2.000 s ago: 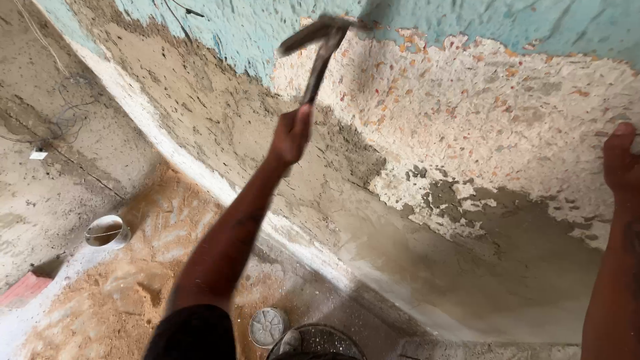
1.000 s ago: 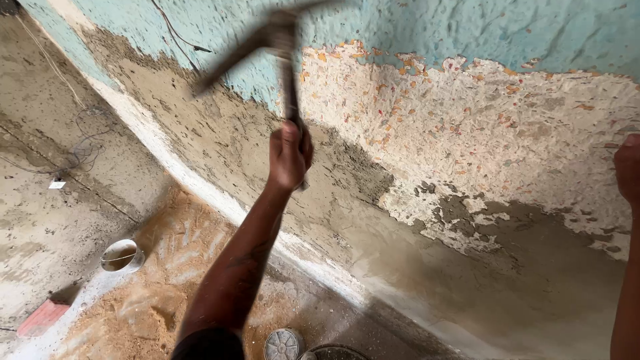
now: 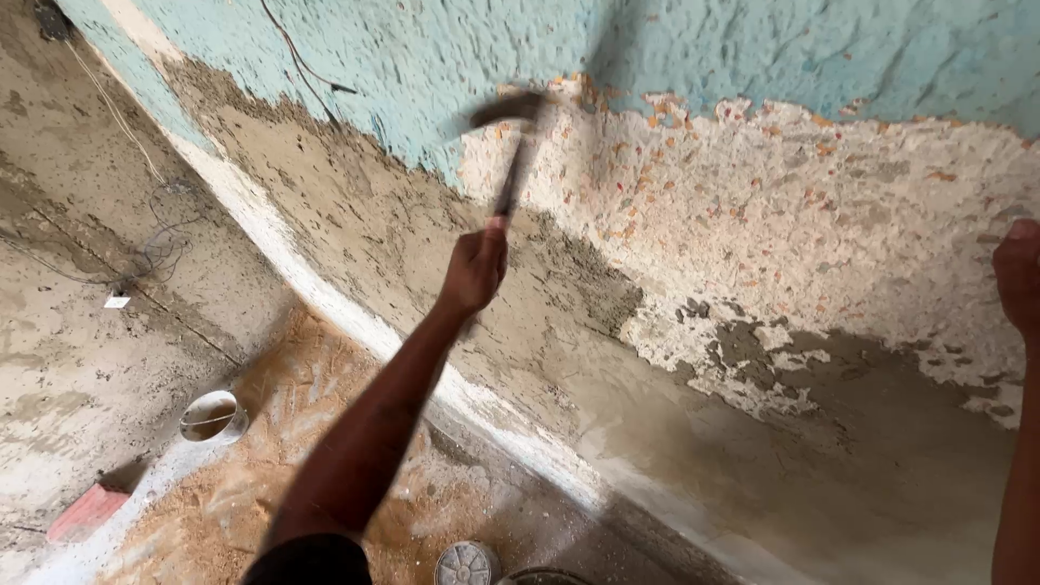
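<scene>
My left hand (image 3: 475, 268) grips the handle of a pick-like hammer (image 3: 520, 154), whose curved head is blurred against the wall where the blue-green paint (image 3: 772, 49) meets a bared, pale, rough patch (image 3: 772, 203). The handle's lower end comes out below my fist. At the right edge, my right hand (image 3: 1020, 272) is partly cut off by the frame; its fingers are curled near the pale patch, and whether it holds anything cannot be told. Grey-brown mortar (image 3: 390, 219) covers the wall left of and below the patch.
A white bucket (image 3: 214, 418) stands at lower left on the sand-strewn floor (image 3: 244, 487), near a reddish block (image 3: 88, 513). A round, ribbed lid-like thing (image 3: 466, 565) and a dark round rim (image 3: 543, 577) show at the bottom. Loose wires (image 3: 299, 57) hang over the paint.
The hammer has moved with my left hand, its head now lower against the wall than one second ago. My right hand stays at the right edge.
</scene>
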